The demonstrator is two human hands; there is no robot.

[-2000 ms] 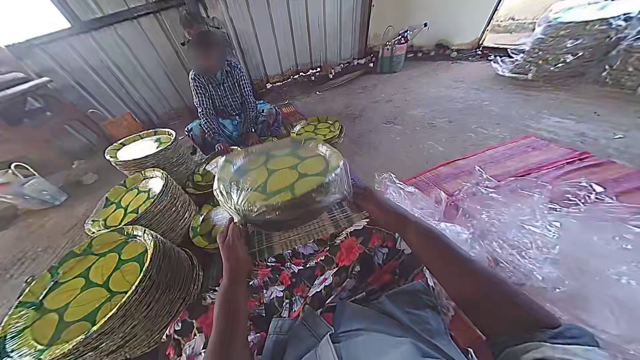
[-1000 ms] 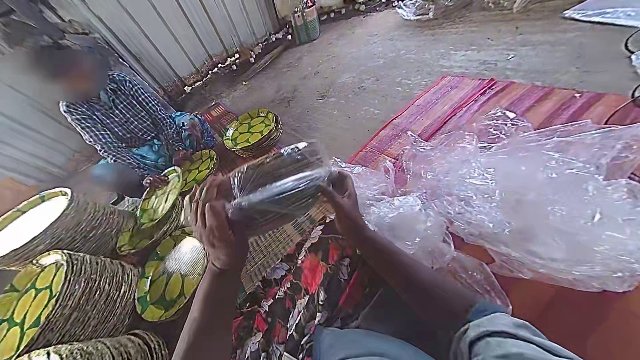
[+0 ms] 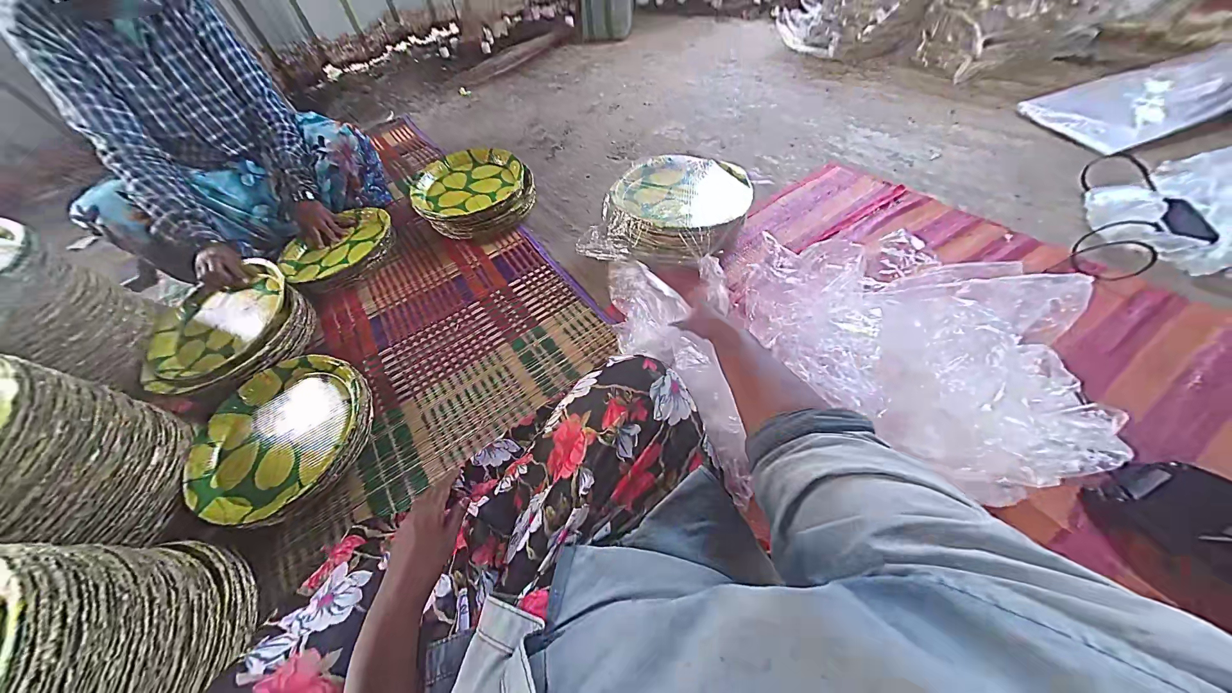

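Note:
My right hand (image 3: pixel 701 303) reaches forward beside a plastic-wrapped stack of round leaf-patterned plates (image 3: pixel 679 207) on the floor at the mat's edge. Blur and clear film hide its fingers, so its grip does not show. My left hand (image 3: pixel 433 510) rests low against the floral cloth (image 3: pixel 568 452) over my lap; its fingers are partly hidden. Loose clear plastic bags (image 3: pixel 905 366) lie in a heap right of my right hand. Small stacks of yellow-green plates, including a near one (image 3: pixel 274 438) and a far one (image 3: pixel 472 191), stand on the woven mat (image 3: pixel 452 337).
A person in a checked shirt (image 3: pixel 164 106) sits at the upper left, hands on two plate stacks. Tall plate stacks (image 3: pixel 87 462) line the left edge. A striped pink mat (image 3: pixel 1145 337) and a dark bag (image 3: pixel 1169 520) are at the right; a plastic sheet (image 3: pixel 1136 101) lies beyond.
The wrapped stack, between both hands earlier, now stands on the floor ahead. My left hand has come back to my lap, and my right hand has reached forward. The view has turned right.

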